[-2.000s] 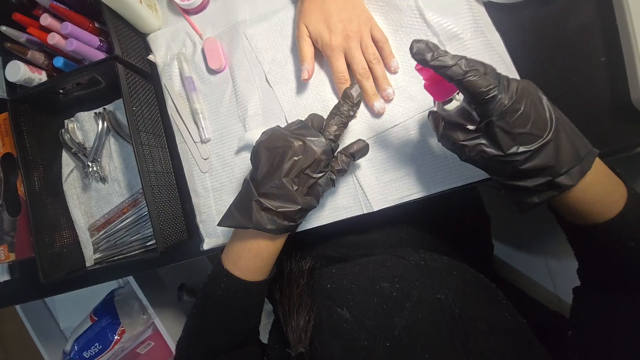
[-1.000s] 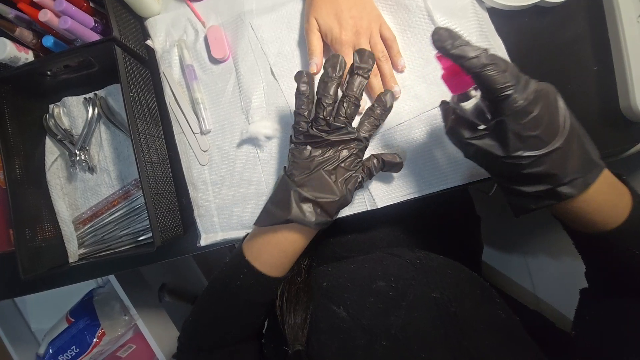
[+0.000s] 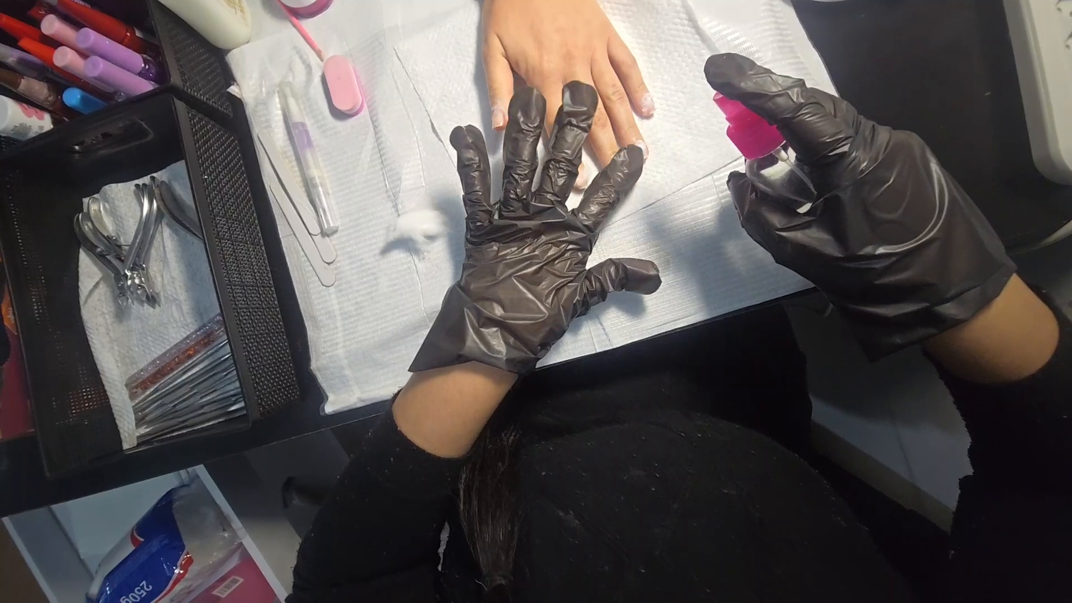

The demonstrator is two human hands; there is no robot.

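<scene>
My left hand (image 3: 536, 226), in a black disposable glove, is spread palm down with nothing in it. Its fingertips overlap the view of another person's bare hand (image 3: 553, 50), which rests on white paper towels (image 3: 377, 352); whether the two touch I cannot tell. My right hand (image 3: 863, 201), gloved the same way, holds a clear spray bottle with a pink top (image 3: 749, 130), thumb up by the top. A tuft of cotton (image 3: 419, 226) lies left of my left hand. Further left are a clear-and-lilac pen-like tube (image 3: 308, 167) and thin flat sticks (image 3: 293, 209).
A black mesh organizer (image 3: 264, 276) at the left holds metal nippers (image 3: 130, 243), slim metal tools (image 3: 188, 385) and several coloured pens or tubes (image 3: 117, 59). A pink oval-headed tool (image 3: 342, 84) lies on the towels. A white device (image 3: 1043, 92) stands at the right edge.
My left hand has gone from pointing, with some fingers curled, to spread flat with its palm down. My right hand keeps hold of the pink-topped bottle.
</scene>
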